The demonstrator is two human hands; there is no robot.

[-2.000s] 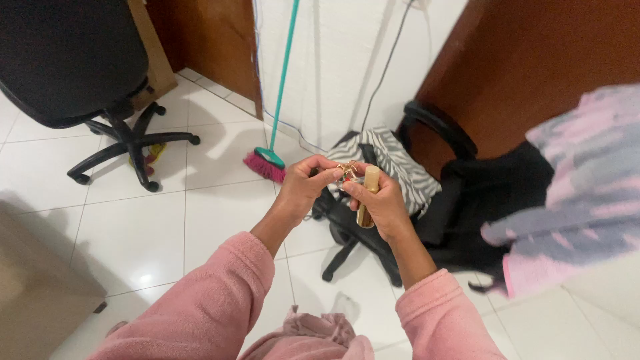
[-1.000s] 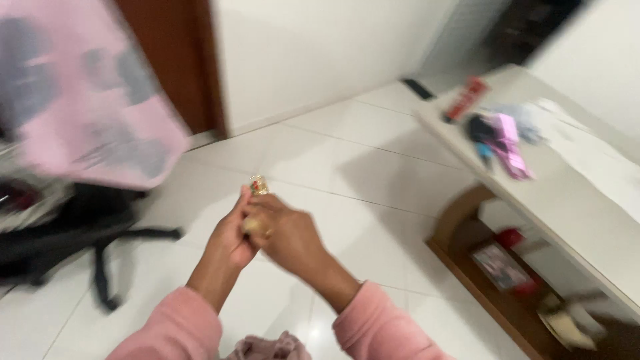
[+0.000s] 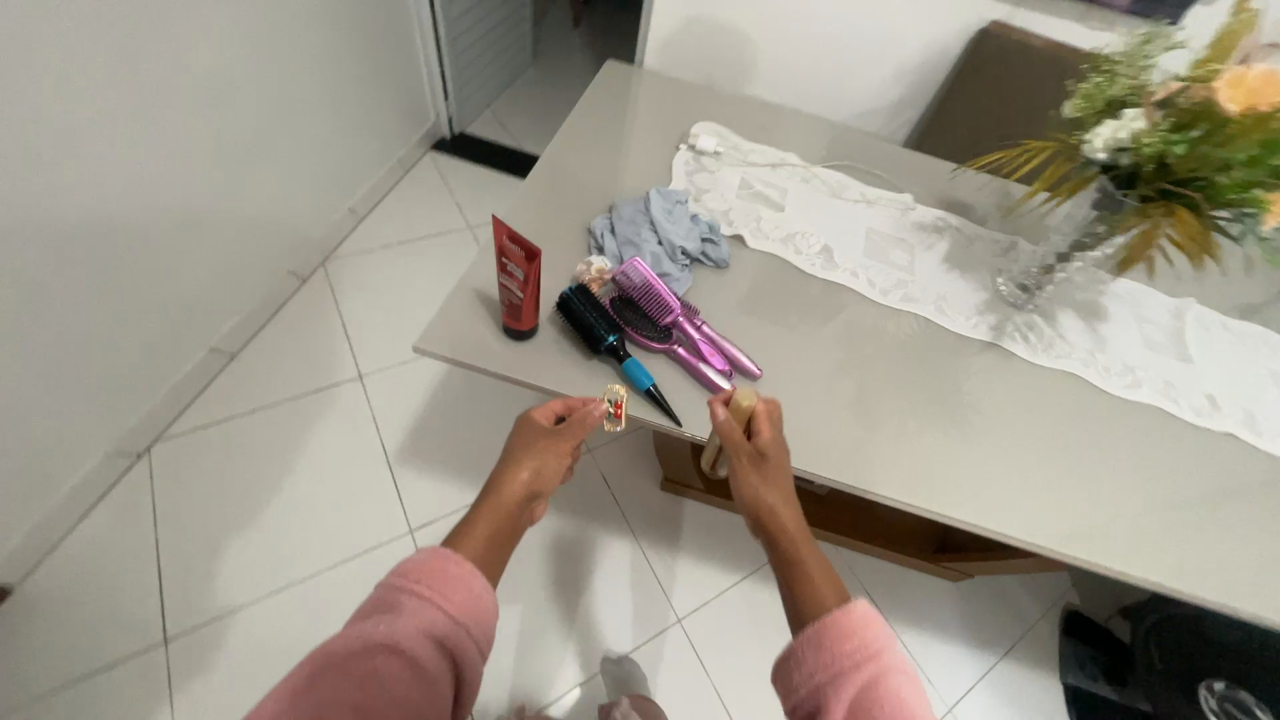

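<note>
My left hand pinches a small gold-coloured ornament with red and green parts, perhaps a hair clip, just off the table's near edge. My right hand is closed around a beige, rod-like object, whose kind I cannot tell. Beyond the hands on the table lie a round brush with a blue and black handle, a pink comb-like brush and a pink paddle brush, partly overlapping. A red tube stands upright on its cap at the left.
Behind the brushes are a crumpled grey-blue cloth and a white lace runner with a white charger. A flower arrangement in a glass vase stands at the right. Below the tabletop is a wooden base.
The view has swung from the chairs and broom to the table. My hands, together in the earlier frames, are now apart, one thing in each.
</note>
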